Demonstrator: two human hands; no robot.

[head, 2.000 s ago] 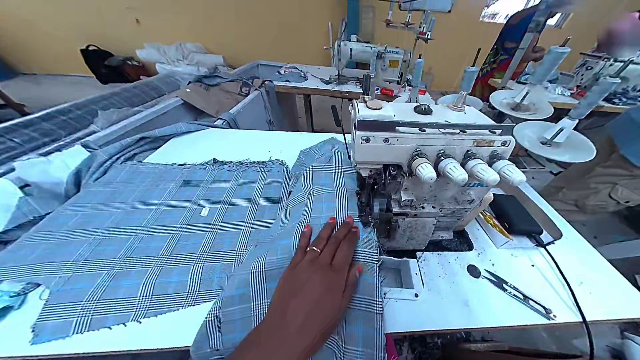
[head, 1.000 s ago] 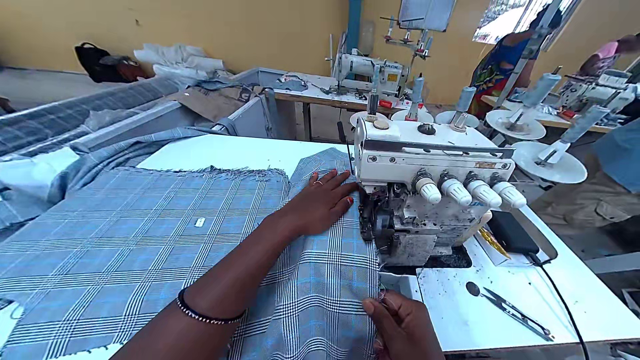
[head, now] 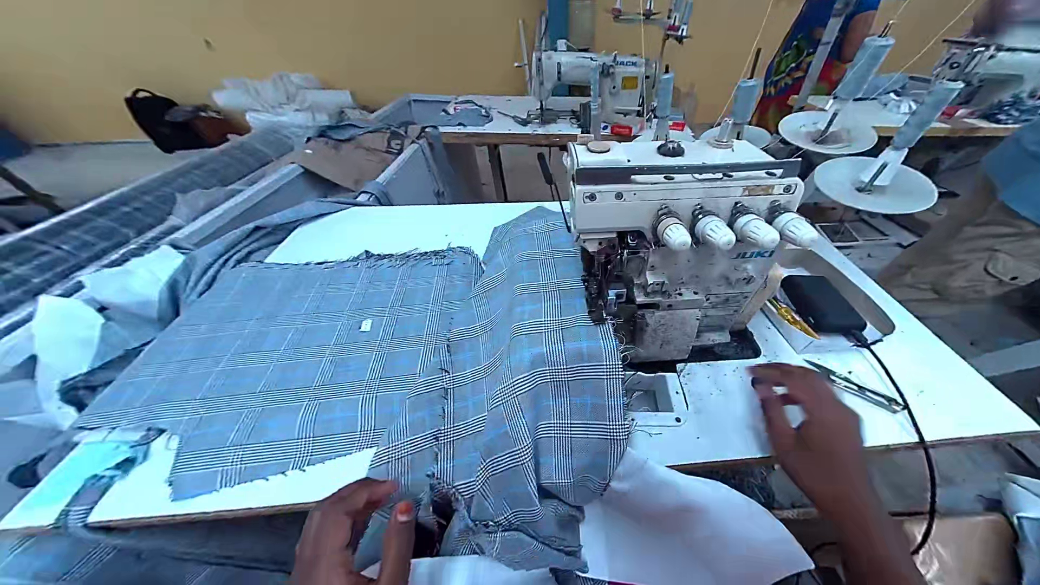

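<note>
Grey plaid fabric (head: 536, 357) lies over the table left of a white overlock sewing machine (head: 686, 191), its right edge at the needle area and its front part hanging over the table edge. My left hand (head: 353, 532) is at the front edge by the fabric's folds, thumb and fingers apart. My right hand (head: 812, 439), blurred, is over the table right of the fabric, near metal thread snips (head: 857, 386); a small pale thing shows between its fingers, too unclear to name. White cloth (head: 691, 520) hangs below the table edge between the hands.
A black box (head: 822, 305) with a cable and a yellow-handled tool (head: 792, 317) lie right of the machine. Thread cones stand on white discs (head: 875, 185) behind. More plaid fabric and white scraps (head: 134, 280) lie left. A person (head: 812, 49) is at the back.
My left hand has moved from the fabric by the machine to the table's front edge. My right hand has let go of the fabric's edge and moved right.
</note>
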